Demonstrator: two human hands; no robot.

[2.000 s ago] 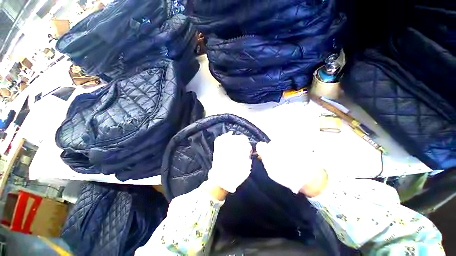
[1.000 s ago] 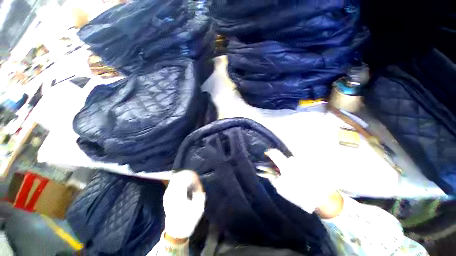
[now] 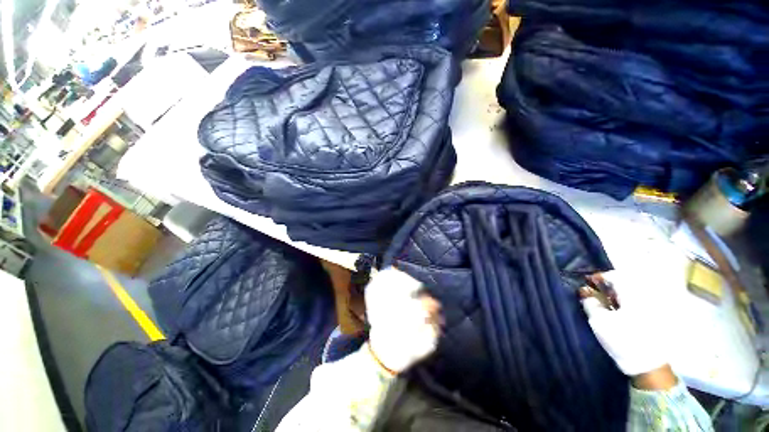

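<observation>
A dark navy quilted backpack [image 3: 440,232] lies in front of me against the table edge, its long shoulder straps [image 3: 506,287] running down the panel facing me. My left hand [image 3: 400,321], in a white glove with fingertips showing, is at the backpack's left side with its fingers curled. It is blurred, and whether it grips the cloth cannot be told. My right hand [image 3: 620,325], also white-gloved, is at the right rim, its fingers closed round a small brownish, metallic tool [image 3: 600,291], perhaps thread snips. The tool is partly hidden by the fingers.
Stacked quilted backpacks [image 3: 337,126] stand on the white table [image 3: 481,126] at left, more [image 3: 624,110] at right. A tan cylinder [image 3: 717,202], a yellow block [image 3: 704,280] and thin tools lie at right. Other bags [image 3: 236,295] are below the table edge; a red-and-tan box [image 3: 110,232] is on the floor.
The view has swung left, so the scene sits further right. My left hand has come from beside the backpack to its left side. My right hand stays at the right rim; the straps lie straighter.
</observation>
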